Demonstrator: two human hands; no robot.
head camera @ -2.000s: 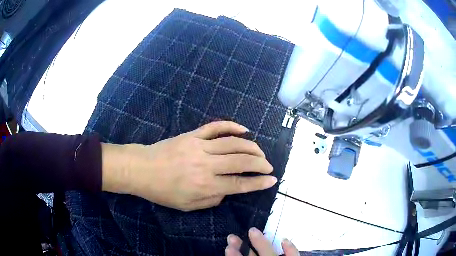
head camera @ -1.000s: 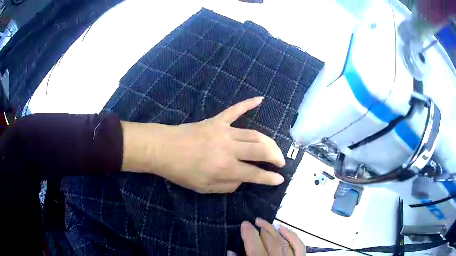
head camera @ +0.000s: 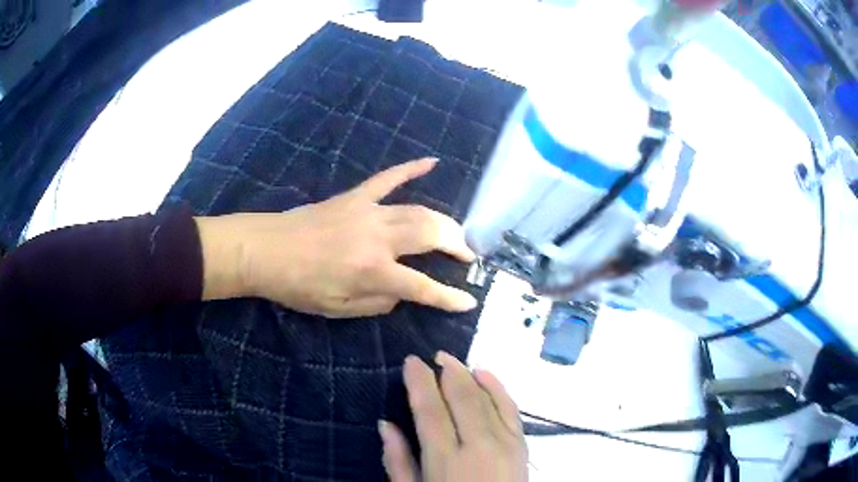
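Observation:
The dark checked fabric panel [head camera: 329, 122] lies on the white table, its right edge running beside the presser foot [head camera: 478, 273] of the white sewing machine [head camera: 574, 160]. My left hand [head camera: 348, 254] lies flat on the panel, fingers spread, its fingertips just left of the foot. My right hand [head camera: 461, 424] is at the bottom, cut off by the frame edge, its fingers resting on the panel's right edge. Neither hand visibly grips the cloth. The needle is hidden or too blurred to tell.
A grey-blue translucent block [head camera: 566, 333] is right of the foot. Black scissors [head camera: 717, 442] and a grey metal block [head camera: 753, 388] are at the lower right. A thin dark strip [head camera: 649, 426] crosses the white table. Dark cloth [head camera: 56, 122] lies along the far left edge.
The camera view has shifted. My left index finger is spread farther out than two seconds ago. My right hand has come farther into view, up along the panel's edge.

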